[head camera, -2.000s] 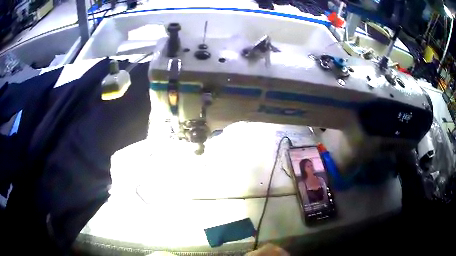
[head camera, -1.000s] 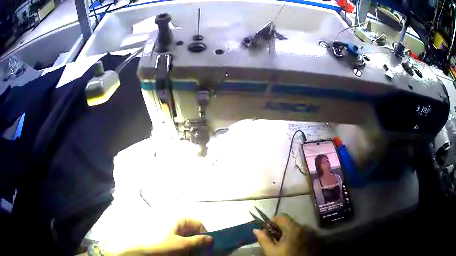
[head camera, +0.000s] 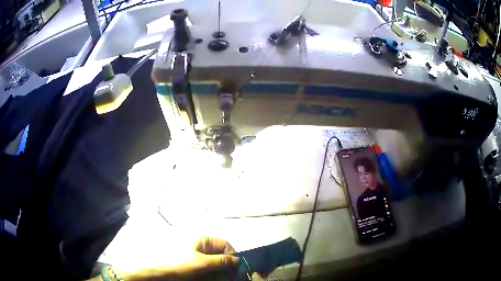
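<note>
My left hand (head camera: 211, 257) is bare and pinches the left end of a small dark teal strip (head camera: 274, 256) at the table's front edge. A thin bright metal piece, perhaps a snips blade (head camera: 248, 265), lies across the strip near my fingertips. A bit of skin that looks like my right hand (head camera: 256, 276) shows at the bottom edge. The rest of that hand is cut off and its grip is hidden. The sewing machine (head camera: 263, 82) stands behind, its presser foot area (head camera: 224, 144) in strong glare with no cloth visible under it.
A smartphone (head camera: 367, 195) with a lit video lies right of the strip, a cable (head camera: 314, 208) running beside it. A blue and red tool (head camera: 384, 164) is behind the phone. Dark fabric (head camera: 104, 148) drapes at left. A lamp (head camera: 112, 93) glows left of the machine head.
One second ago my right hand held open snips at the strip's right end; it has moved down and left, mostly out of view. The strip's right end is now uncovered. The phone picture changed.
</note>
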